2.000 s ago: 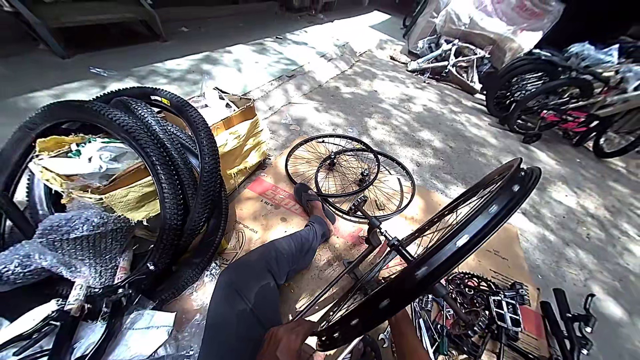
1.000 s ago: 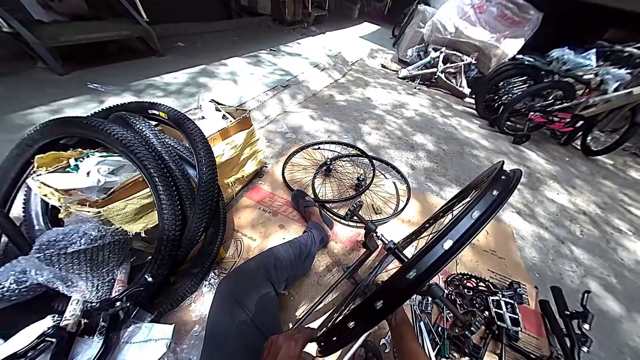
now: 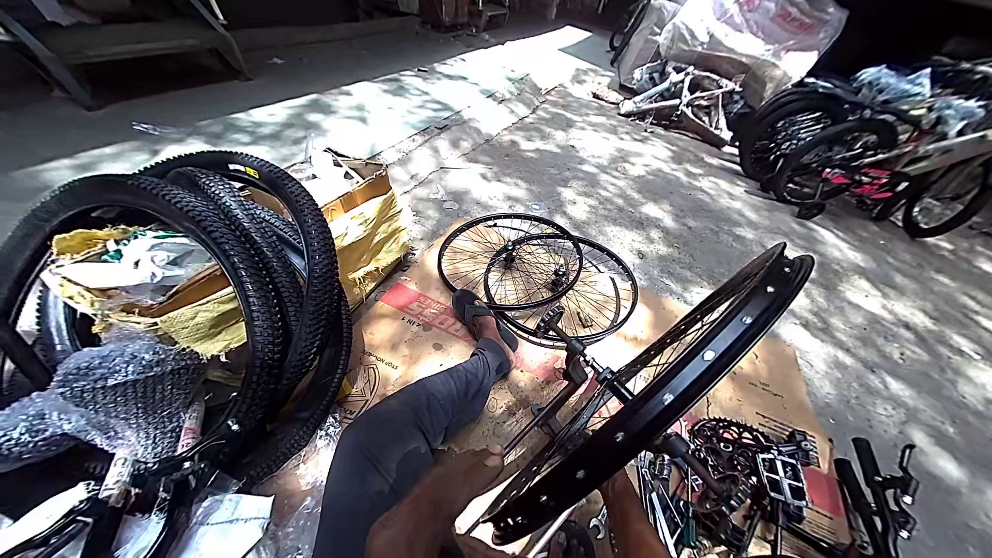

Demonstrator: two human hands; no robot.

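A black bicycle wheel rim with spokes (image 3: 674, 395) stands tilted in front of me, its hub set between the arms of a metal stand (image 3: 573, 360). My left hand (image 3: 465, 473) is at the near left side of the wheel, fingers by the rim's lower part; its exact hold is not clear. My right hand (image 3: 616, 484) is low behind the rim, largely hidden by it. Several spoked wheels (image 3: 535, 267) lie overlapping on the cardboard (image 3: 411, 364), beyond my foot in a sandal (image 3: 484, 322).
At left, knobby tyres (image 3: 310, 271) lean around a box wrapped in yellow sacking (image 3: 372, 240), near bubble wrap (image 3: 116, 395). Tools (image 3: 659, 496), cranksets and pedals (image 3: 783, 477) lie at lower right, beside black handlebar parts (image 3: 883, 488). Bicycles (image 3: 860, 170) and frames (image 3: 686, 97) stand further back.
The tilted wheel stays in the stand, with both hands still low near it. The view has shifted slightly.
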